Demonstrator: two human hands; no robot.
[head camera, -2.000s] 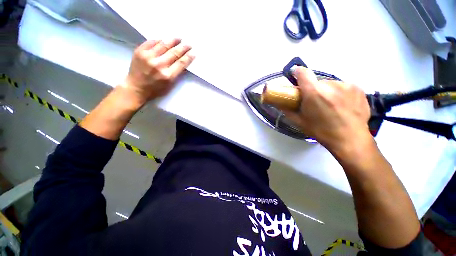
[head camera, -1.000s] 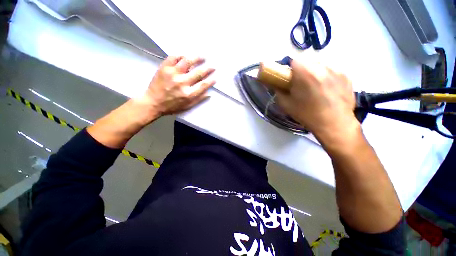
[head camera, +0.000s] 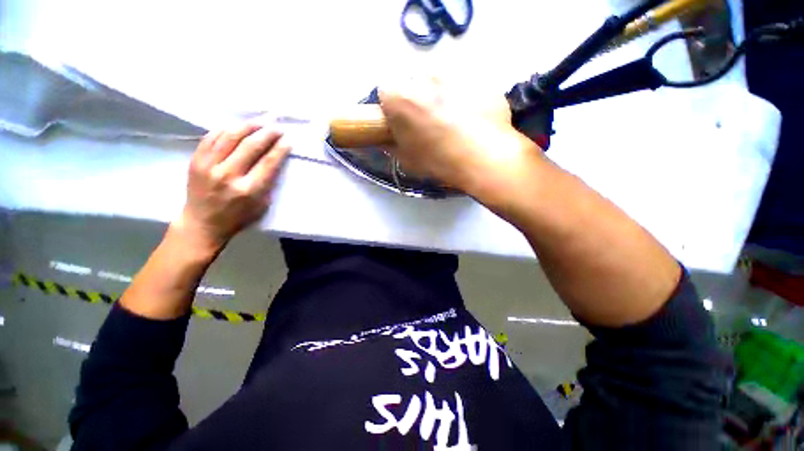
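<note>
My right hand (head camera: 441, 132) is shut on the wooden handle of the steam iron (head camera: 363, 169), whose dark metal sole lies flat on the white ironing table with its tip pointing left. My left hand (head camera: 234, 176) presses down with bent fingers on a pale grey fabric strip (head camera: 106, 110), just left of the iron's tip. The strip fans out wider toward the left edge of the view. Between my left fingers and the iron it shows as a thin edge line. The part under the iron is hidden.
Black-handled shears (head camera: 436, 18) lie beyond the iron, cut off by the top edge. The iron's cable and hose (head camera: 599, 84) run to the upper right past a dark iron rest (head camera: 710, 44). The white table's (head camera: 679, 194) near edge is by my body. A green item (head camera: 769, 363) is at lower right.
The view has turned and shifted. The iron and my right hand appear further left, closer to my left hand. The grey strip at the far right of the table has left the view.
</note>
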